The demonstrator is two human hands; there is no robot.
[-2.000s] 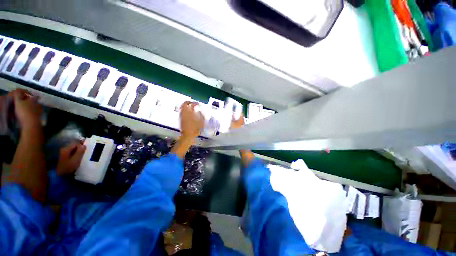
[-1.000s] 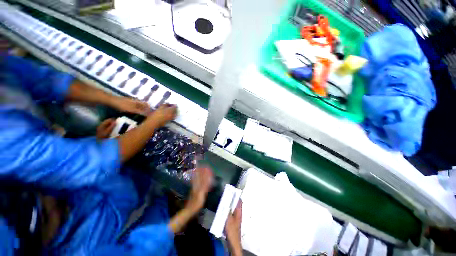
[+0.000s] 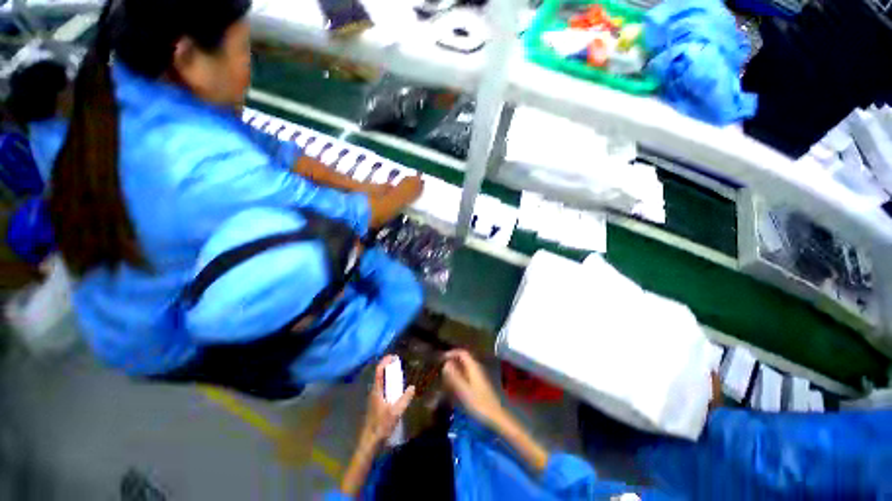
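Note:
My left hand (image 3: 383, 413) is low in front of me, closed around a small narrow white piece (image 3: 393, 380) that stands roughly upright. The hand hides part of it, and no cutout shows. My right hand (image 3: 471, 384) is beside it, a little apart, fingers bent with the fingertips close together. Whether it pinches anything is too blurred to tell. Both hands are below the line's near edge, over a dark brown area.
A large white bundle (image 3: 606, 342) lies on the line edge at right. A person in blue (image 3: 196, 186) sits at left, reaching to the insert row (image 3: 333, 152). White inserts (image 3: 562, 221) lie on the green surface. A grey post (image 3: 479, 147) rises mid-view. A blue sleeve (image 3: 802, 445) is at lower right.
The view has swung, showing more of the seated person and floor. My hands are off the line edge. The larger white block in my right hand is gone; my left hand now holds a white piece.

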